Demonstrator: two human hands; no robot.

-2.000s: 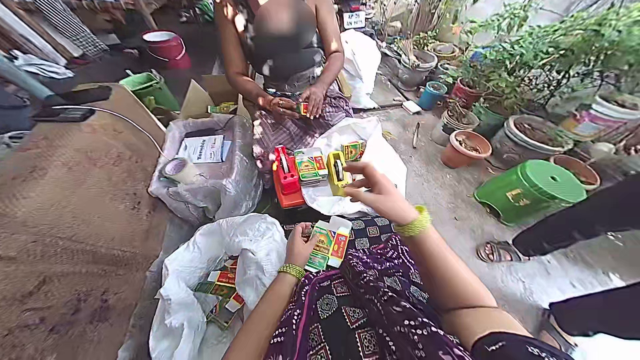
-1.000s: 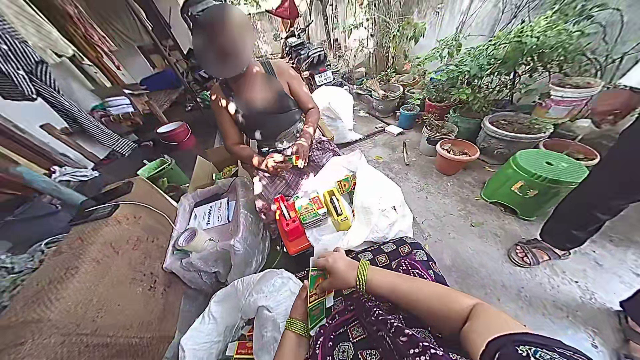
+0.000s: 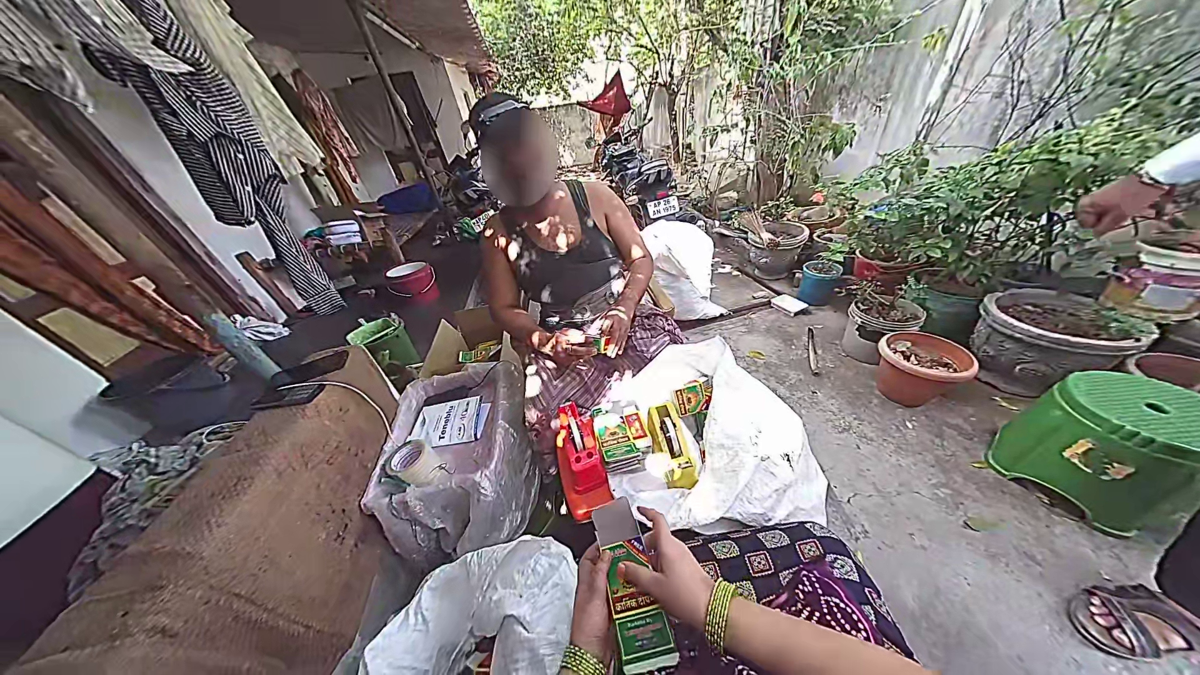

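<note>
A green and red printed carton [image 3: 630,595] with a raised grey end flap is held between both hands, low in the middle. My left hand [image 3: 592,600] grips its left edge; my right hand [image 3: 677,574] holds its right side, thumb on the front. Beyond them stand a red tape dispenser [image 3: 583,457] and a yellow tape dispenser [image 3: 677,446], with a stack of small cartons [image 3: 621,441] between them. A white sack [image 3: 750,459] lies around the yellow one. Across from me, a person's hands [image 3: 586,343] hold a small carton.
An open white sack [image 3: 525,586] is at lower left. Behind it, a plastic-covered container [image 3: 511,441] bears a tape roll [image 3: 414,462]. Brown sacking [image 3: 234,534] covers the left side. A green stool [image 3: 1106,445], potted plants [image 3: 923,366] and another person's sandalled foot [image 3: 1125,621] are at right.
My right hand has come down from beside the yellow dispenser to the carton in my left hand. The carton's grey end flap now shows raised. The view has tilted upward.
</note>
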